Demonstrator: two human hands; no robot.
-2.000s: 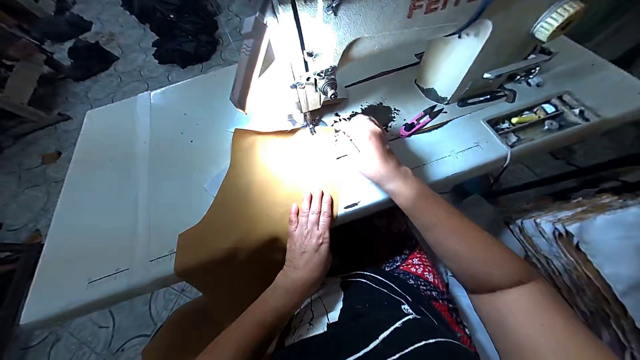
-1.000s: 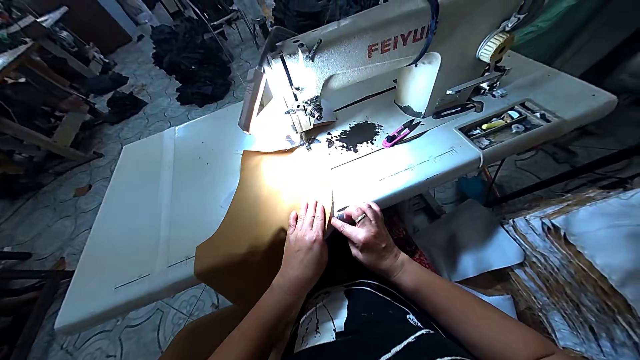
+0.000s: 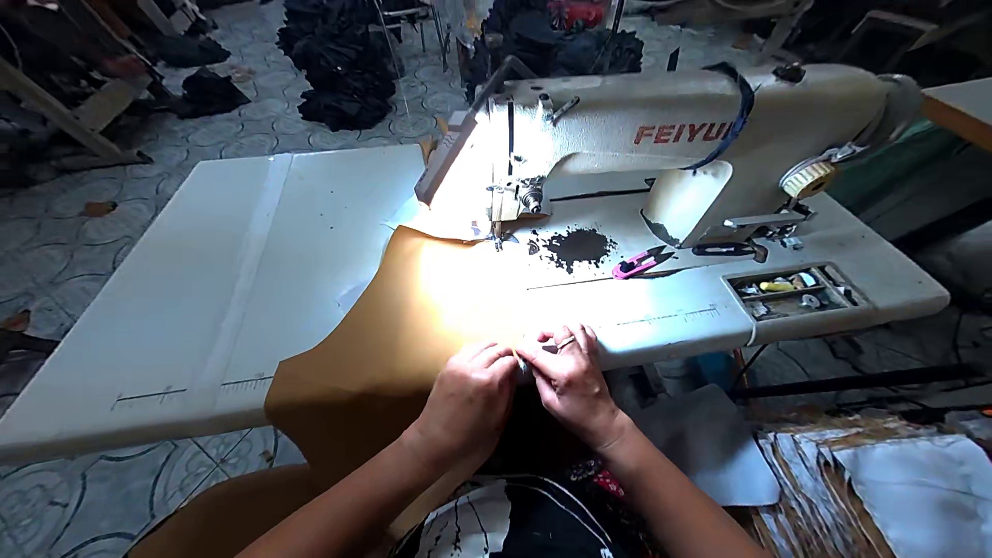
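Observation:
A tan sheet of fabric or leather (image 3: 364,333) lies on the white sewing table and hangs over its front edge. Its far edge is by the needle and presser foot (image 3: 497,236) of a Feiyue sewing machine (image 3: 604,116). My left hand (image 3: 473,391) pinches the sheet's right edge at the table's front. Close against it, my right hand (image 3: 570,380), with a ring on one finger, has its fingertips closed at that same edge. A small pale bit shows between the fingertips; what it is I cannot tell.
Pink-handled thread snips (image 3: 642,262) lie right of a dark patch (image 3: 580,246) on the machine bed. A recessed tray (image 3: 794,291) holds small items. Stacked pale-faced pieces (image 3: 914,480) stand at lower right. Black bundles (image 3: 341,62) lie on the tiled floor behind.
My right hand has come back from near the needle to the table's front edge. My left hand, earlier flat on the sheet, now pinches its edge. The view has shifted.

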